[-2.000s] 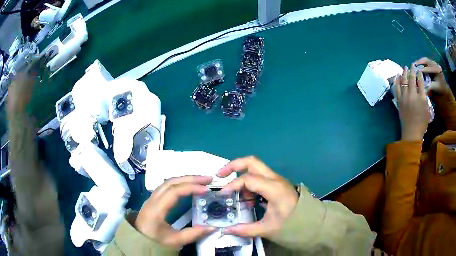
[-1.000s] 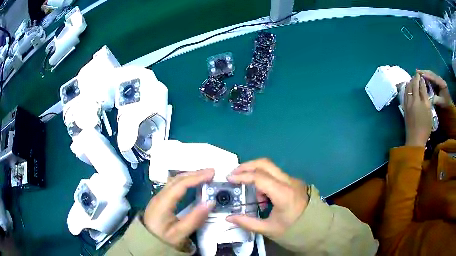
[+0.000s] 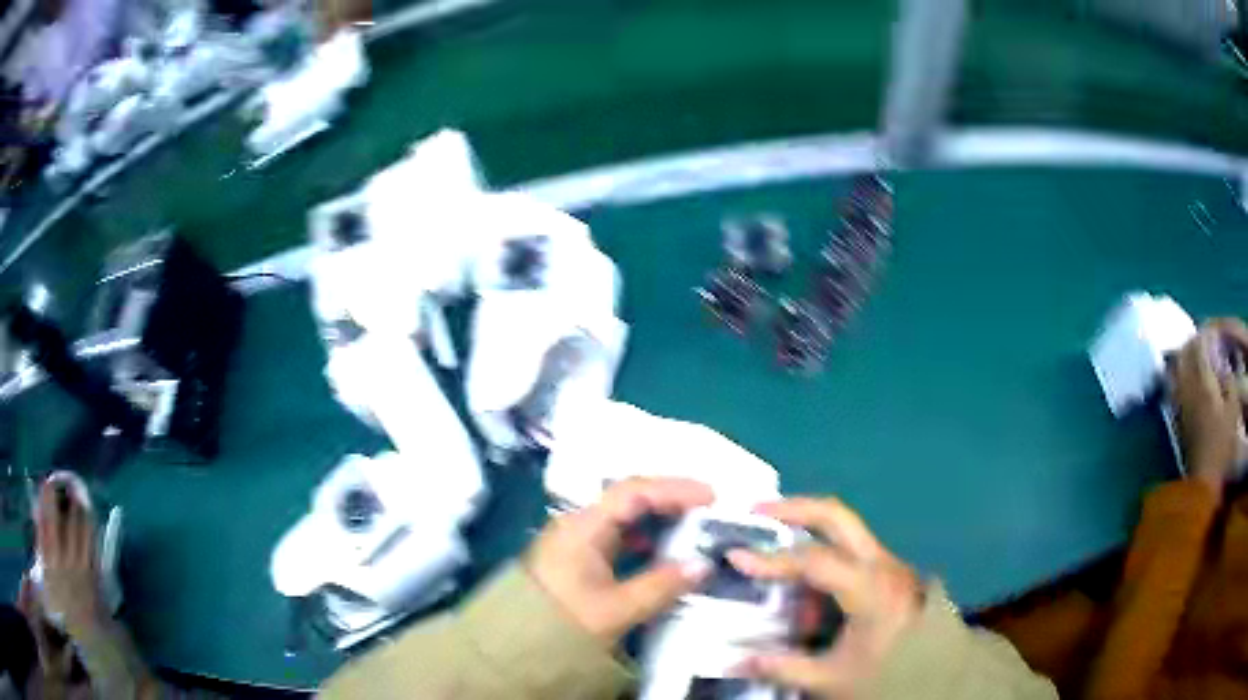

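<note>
A white camera head housing [image 3: 712, 636] lies at the bottom centre, with a lens module [image 3: 739, 547] at its front opening. The picture is blurred by motion. My left hand [image 3: 623, 554] is at the left side of the module, its thumb and fingers on the housing and module edge. My right hand [image 3: 842, 588] is at the right side, with a fingertip over the module face and other fingers on the housing. The module is partly hidden by my fingers. A white bracket arm [image 3: 664, 451] extends behind the head, up and to the left.
Several white camera units [image 3: 397, 383] stand at the left. Spare lens modules [image 3: 835, 280] lie on the green mat beyond my hands. A black box [image 3: 192, 349] stands farther left. Another person's hands hold a white unit [image 3: 1139, 349] at the right; another person's hand [image 3: 69, 547] is at lower left.
The view has swung left, so the bench things sit farther right in the picture. The module looks more tilted, and my right fingers now cover part of its face. The picture has blurred.
</note>
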